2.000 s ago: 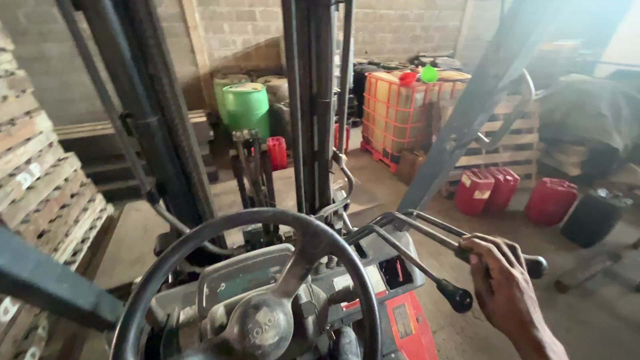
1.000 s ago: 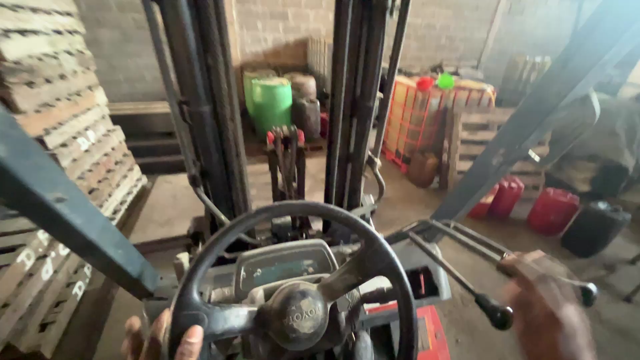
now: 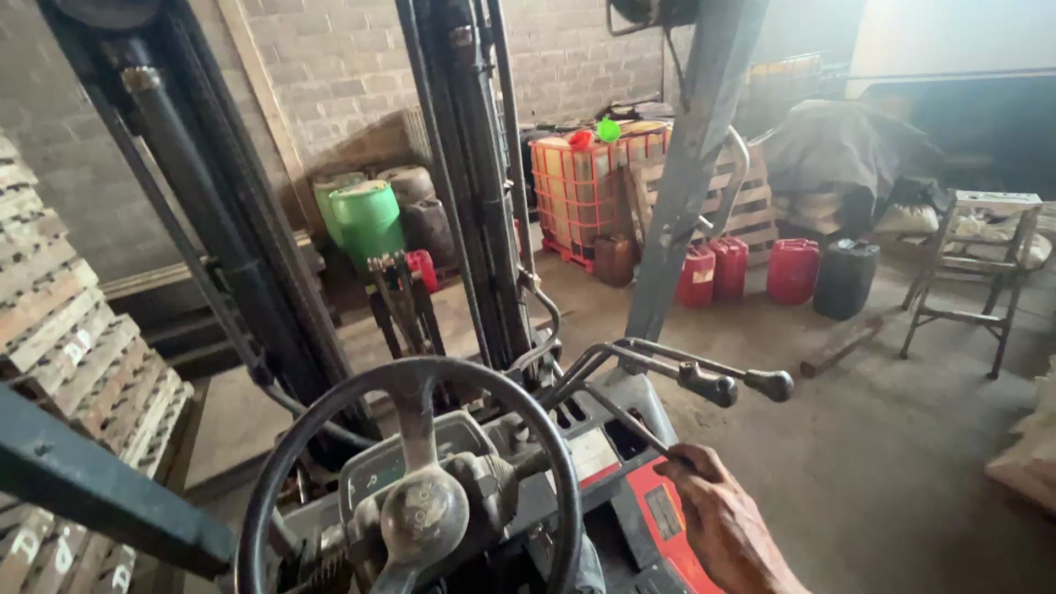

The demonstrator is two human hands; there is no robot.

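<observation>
Inside a forklift cab, the black Toyota steering wheel [image 3: 569,487] stands in the lower middle. My right hand [image 3: 726,520], at the lower right, is closed around the end of the nearest hydraulic lever [image 3: 627,421], whose knob is hidden in the hand. Two more levers with black knobs, one nearer [image 3: 708,386] and one farther right [image 3: 769,384], extend above that hand untouched. My left hand is out of the picture. Ahead rise the dark mast uprights [image 3: 474,181], with hoses [image 3: 404,305] between them.
Stacked wooden pallets [image 3: 49,305] line the left side. Beyond the mast are a green drum [image 3: 367,221] and a caged liquid tank [image 3: 573,194]. Red jerrycans [image 3: 793,271], a black jerrycan [image 3: 846,279] and a metal step stool [image 3: 965,266] stand on the right.
My right hand has gone from the outer lever knobs to the nearest lever. My left hand, seen at the wheel's left side one second ago, has left the view. The view has swung right.
</observation>
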